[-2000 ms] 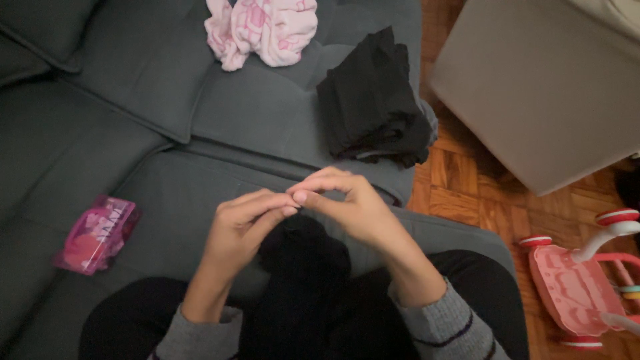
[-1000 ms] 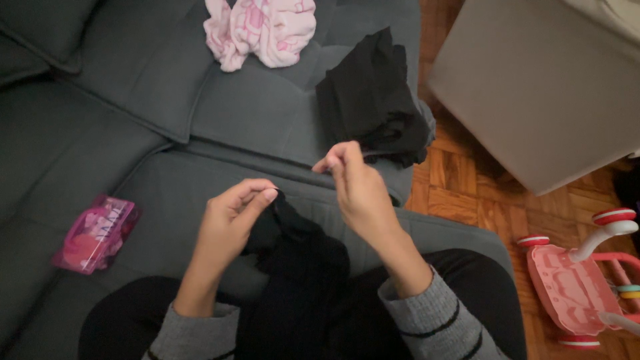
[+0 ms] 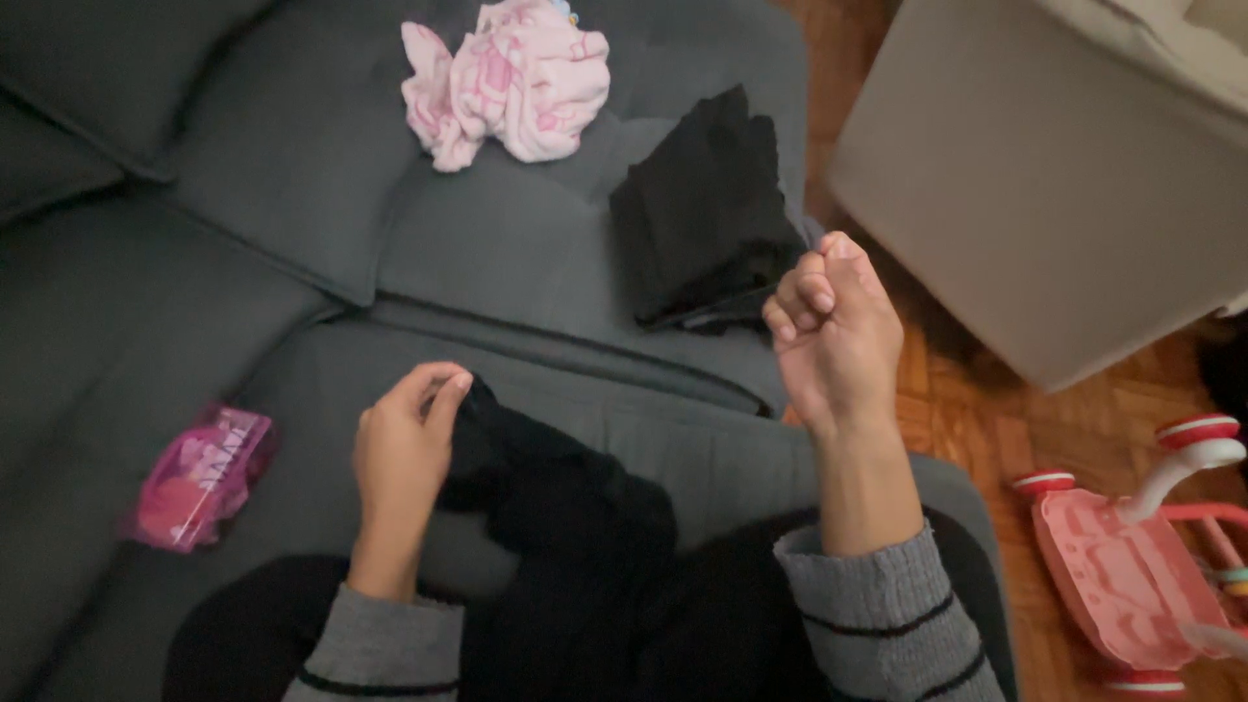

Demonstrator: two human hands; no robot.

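Black fabric [image 3: 575, 487] lies over my lap, its upper left end pinched between the thumb and fingers of my left hand [image 3: 405, 448]. My right hand [image 3: 834, 322] is raised on the right, palm toward me, with thumb and forefinger pressed together and the other fingers curled; whether something thin is between the fingertips cannot be told. Just beyond it, a folded pile of black cloth [image 3: 707, 214] rests on the grey sofa [image 3: 487, 263]. To the left of my left hand lies a pink clear plastic package [image 3: 203, 478] bearing writing.
A crumpled pink-and-white patterned cloth [image 3: 517, 83] lies on the far part of the sofa. A large beige box-like piece [image 3: 1043, 185] stands at the upper right. A pink plastic toy with red-and-white wheels [image 3: 1121, 565] is on the parquet floor [image 3: 960, 419].
My hands were together two seconds ago and are now wide apart. My right hand has moved to the right and away from me. The black fabric's end has come up to my left hand.
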